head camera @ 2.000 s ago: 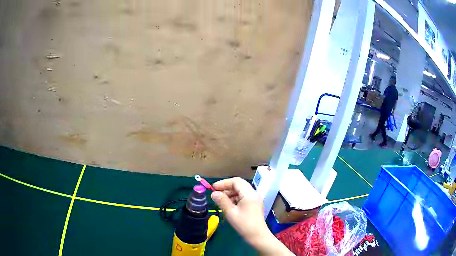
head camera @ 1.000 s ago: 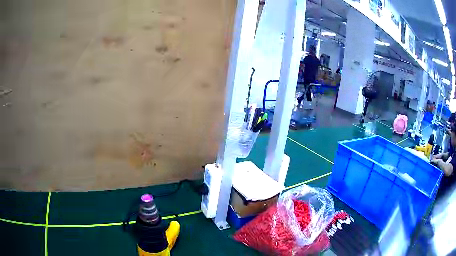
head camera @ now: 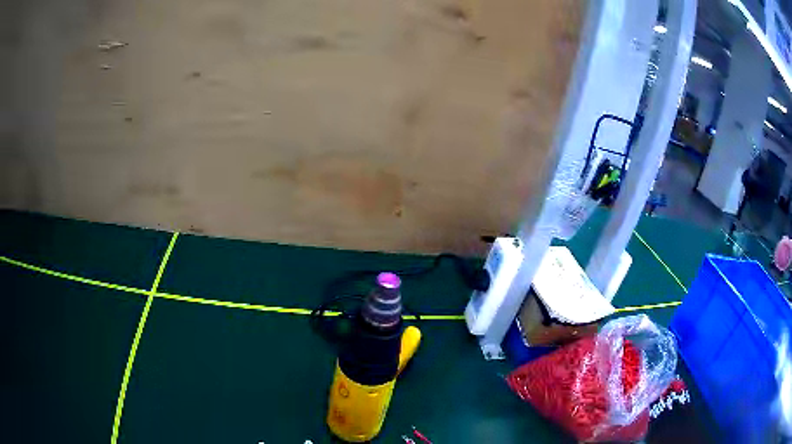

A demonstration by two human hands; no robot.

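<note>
The yellow heat gun point(head camera: 363, 386) stands upright on the green mat, its pink-purple tip pointing up and its yellow handle to the right. Small red and silver cable ends point(head camera: 419, 435) just show at the bottom edge, right of the gun; what holds them is cut off. The clear plastic bag of red heat-shrink sleeves point(head camera: 584, 381) lies to the right. White and red ends of a bundle of leads point(head camera: 673, 399) show beside the bag. Neither of my hands is in view.
The plywood panel point(head camera: 287, 113) rises behind the green mat point(head camera: 234, 364). The black power cord point(head camera: 334, 299) curls behind the gun. A cardboard box point(head camera: 556, 325) with white paper stands by the white posts point(head camera: 564, 173). A blue tote point(head camera: 729, 329) is at right.
My hand held a red-sleeved ring terminal at the nozzle two seconds ago; it has left the picture. The view swung right, then back left. Cable ends have appeared at the bottom edge.
</note>
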